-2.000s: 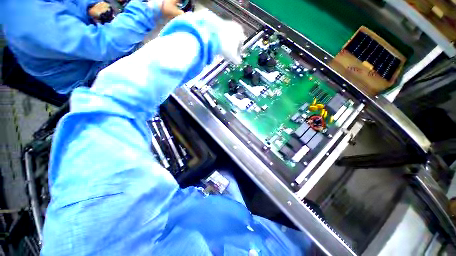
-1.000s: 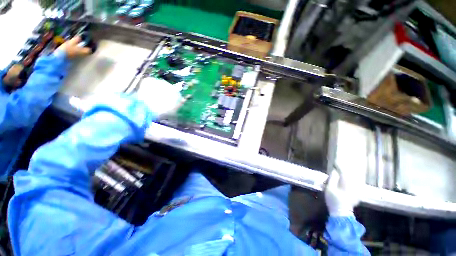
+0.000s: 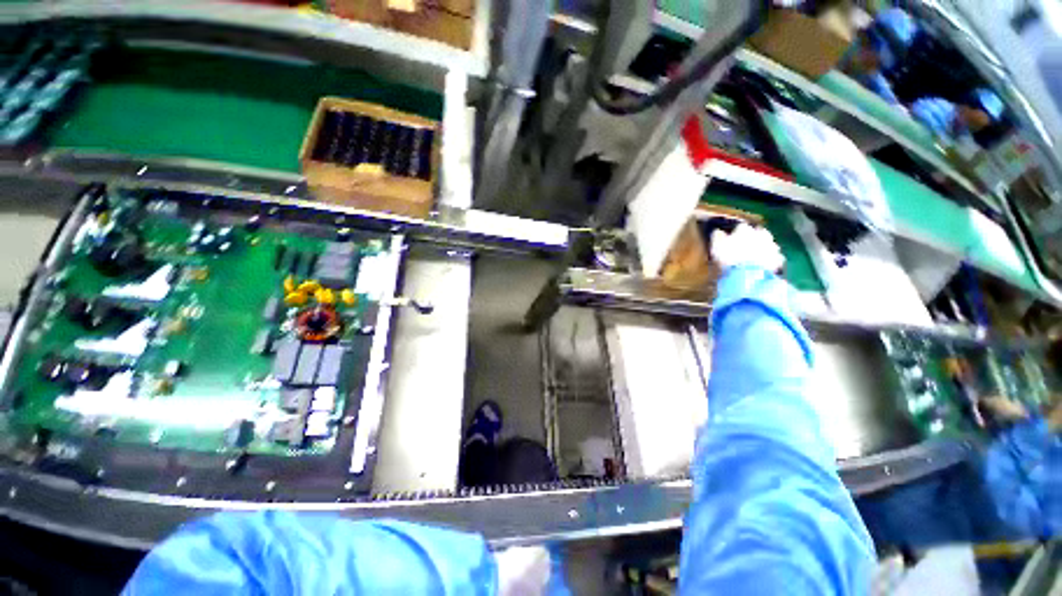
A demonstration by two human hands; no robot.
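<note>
A green circuit board [image 3: 221, 314], crowded with parts, lies in a dark carrier frame [image 3: 291, 472] on the conveyor at the left. It has a red-orange coil, yellow parts and white heatsinks. My right hand [image 3: 748, 247], in a white glove, reaches to a small brown parts box [image 3: 689, 259] on the right shelf; its fingertips are at black components there, and I cannot tell whether it grips one. My left hand [image 3: 524, 570], gloved, is small and cut off at the bottom edge in front of the conveyor; its fingers are not clear.
A cardboard box of black components [image 3: 370, 157] stands on the green-matted shelf behind the board. The conveyor has a gap beside the board, with a shoe visible below. A red-edged tray [image 3: 757, 175] and plastic bag [image 3: 833, 157] lie on the right shelf. Another person's sleeve [image 3: 1025, 472] is at the right.
The view has swung right. My right hand has gone from the conveyor's front rail to the parts box on the right shelf. My left hand has left the board and dropped to the bottom edge.
</note>
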